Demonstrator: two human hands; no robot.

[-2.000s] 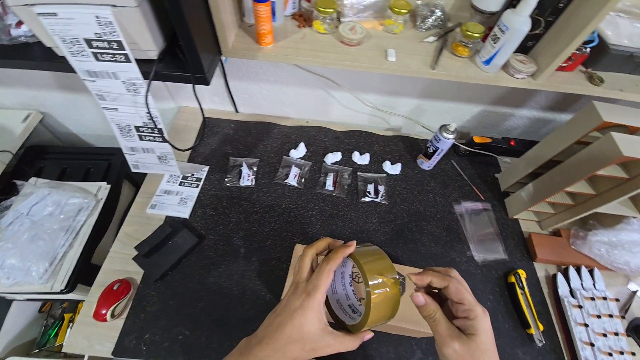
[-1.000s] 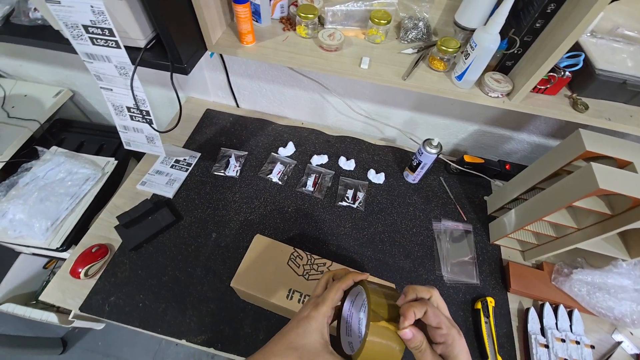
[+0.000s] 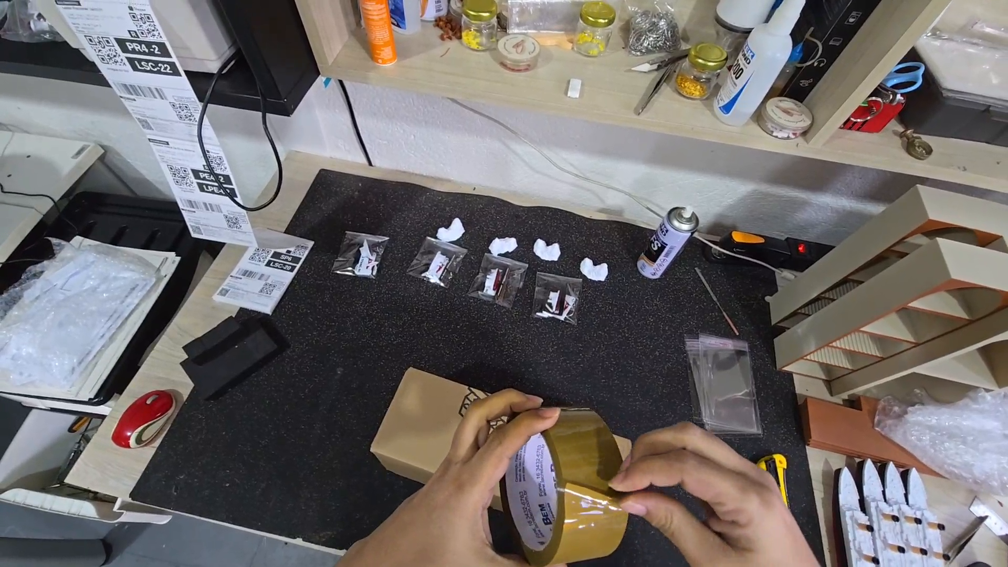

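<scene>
My left hand (image 3: 465, 488) grips a roll of brown packing tape (image 3: 587, 488) from its left side, fingers over the rim. At the roll's right side, the thumb and forefinger of my right hand (image 3: 693, 496) pinch the tape's loose edge, which is slightly lifted. Behind the roll lies a cardboard box (image 3: 417, 425) with black print, partly hidden by my left hand and the tape. Farther back on the black mat (image 3: 331, 441) lie several small clear bags of parts (image 3: 492, 281) and several white pieces (image 3: 546, 250).
A spray can (image 3: 667, 242) stands at the mat's back right. Clear plastic sleeves (image 3: 724, 386) and a yellow utility knife (image 3: 776, 475) lie on the right, near model ships (image 3: 890, 520). A red mouse (image 3: 144, 419) and black foam pieces (image 3: 232, 354) are on the left. Above is a shelf (image 3: 441, 71) with jars.
The tape roll, held in front of the box two seconds ago, is now lower and more of the box shows. My right fingers have moved onto the tape's edge. The view has shifted.
</scene>
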